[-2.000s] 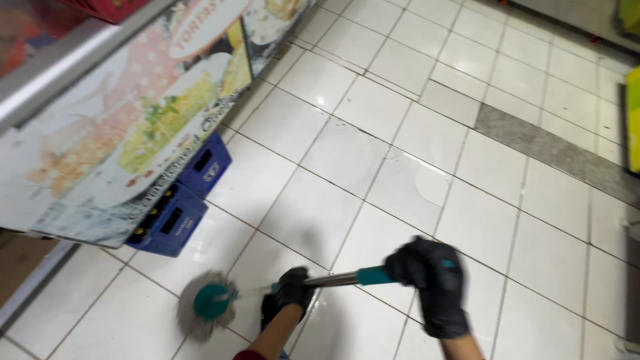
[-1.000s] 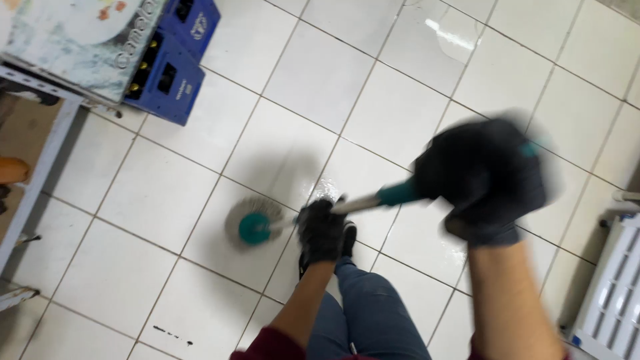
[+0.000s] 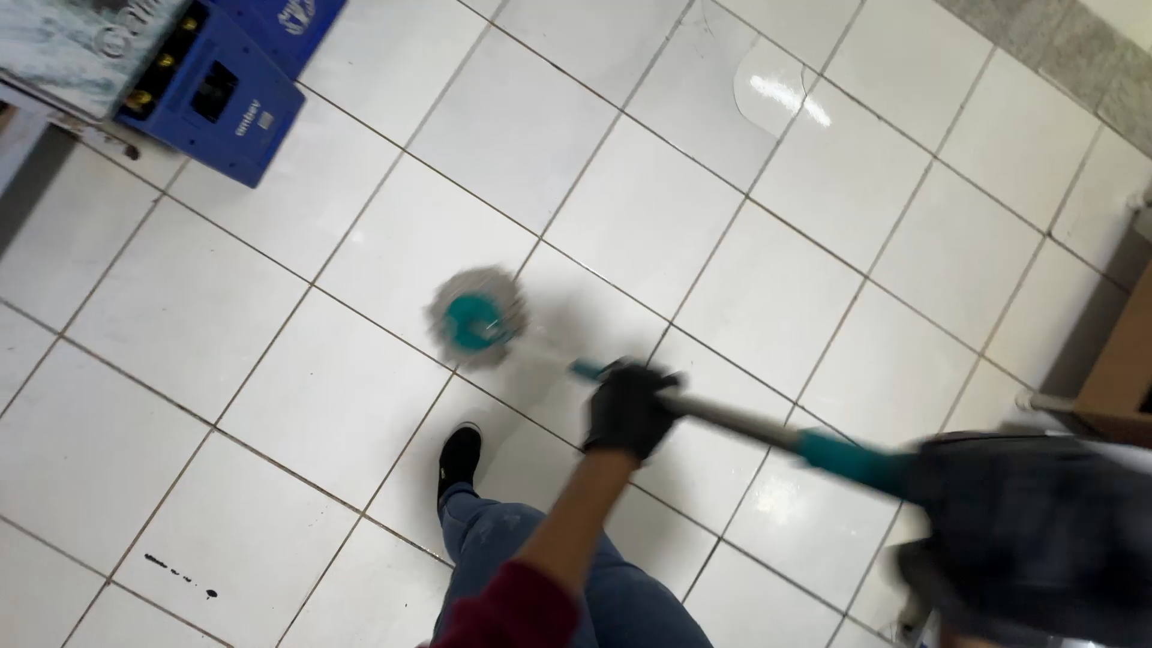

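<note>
A round spin mop with a grey fringed head and a teal hub rests on the white tiled floor, left of centre. Its metal and teal handle runs down to the right. My left hand, in a black glove, is closed around the lower part of the handle. Large and blurred at the lower right, my right hand, also black-gloved, grips the teal upper end. Shadows of the mop and hands fall on the tiles.
Blue plastic bottle crates stand at the upper left beside a printed panel. A brown box-like object is at the right edge. My black shoe is below the mop head. Dark marks lie on the floor at the lower left.
Compared with one second ago, the mop head lies farther from the crates' left side, and my right hand is lower and farther right. The view has shifted since two seconds ago.
</note>
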